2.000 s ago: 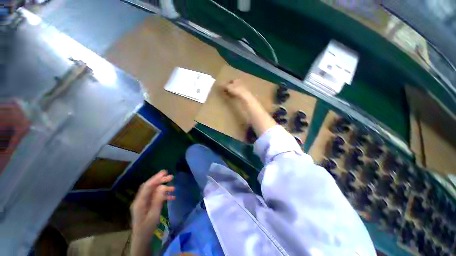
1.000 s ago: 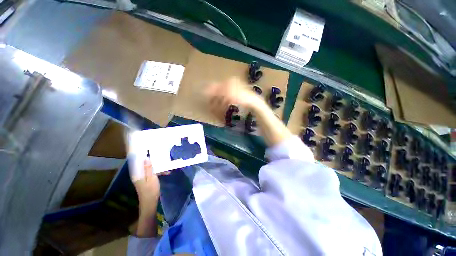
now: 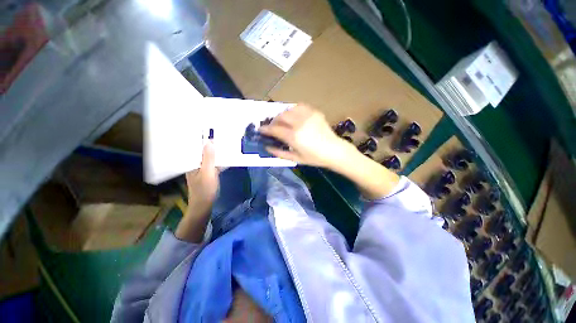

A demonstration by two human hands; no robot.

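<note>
A white blister card (image 3: 183, 120) stands partly open in front of me, its left flap raised. My left hand (image 3: 204, 180) holds it from below, thumb on the face near the small slot. My right hand (image 3: 304, 135) is at the card's right half, its fingers on a black product (image 3: 262, 140) at the product-shaped window. The fingers hide part of the product and window. How far the product sits in the window cannot be told.
A card stack (image 3: 276, 39) lies on brown cardboard (image 3: 354, 69). Several black products (image 3: 385, 123) stand on it, with more rows at right. A thicker card stack (image 3: 480, 77) sits on the green line. The silver turntable (image 3: 114, 57) is at left, with a red nest (image 3: 22, 47).
The left hand picked up a card, which is now opened wider. The right hand moved from the cardboard to the card with a black product. The view has shifted.
</note>
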